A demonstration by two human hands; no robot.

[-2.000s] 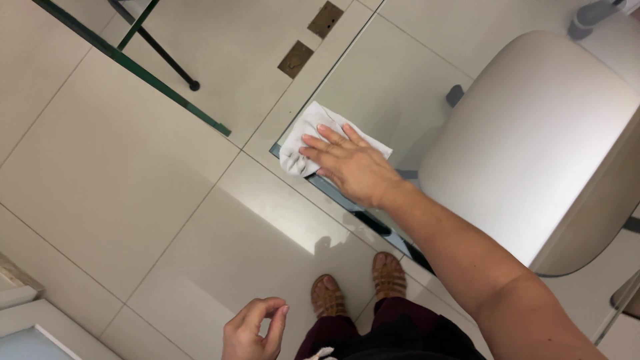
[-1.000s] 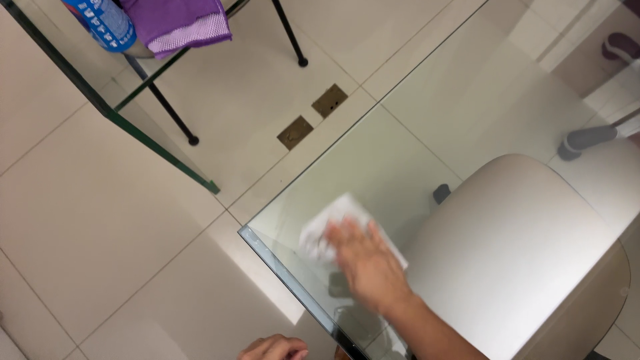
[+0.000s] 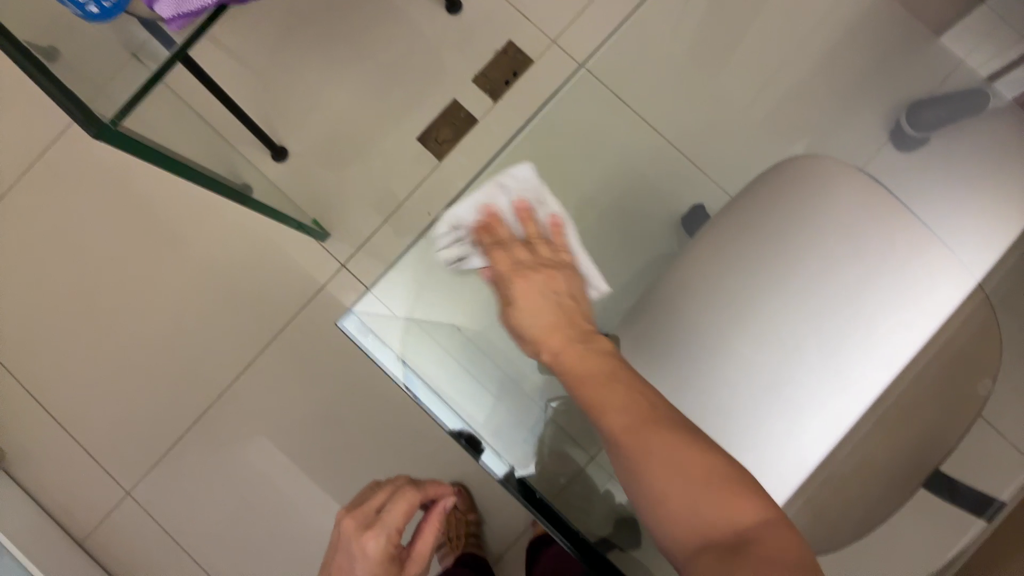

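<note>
My right hand lies spread on a folded white cloth, pressing it against the clear glass tabletop near its left corner. The fingers are slightly blurred. At the bottom, my left hand hangs in front of the table's near edge, its fingers curled with thumb and fingertips close together and nothing seen in them. Through the glass shows a chair with a smooth light seat.
At the upper left stands a second glass piece with a green edge, a black metal leg behind it. A purple cloth and a blue container are cut off by the top edge. Two floor outlet plates are set in the tiles.
My right hand has moved with the white cloth from the table's corner edge farther in over the glass. The view has shifted; the blue container and purple cloth have come into it.
</note>
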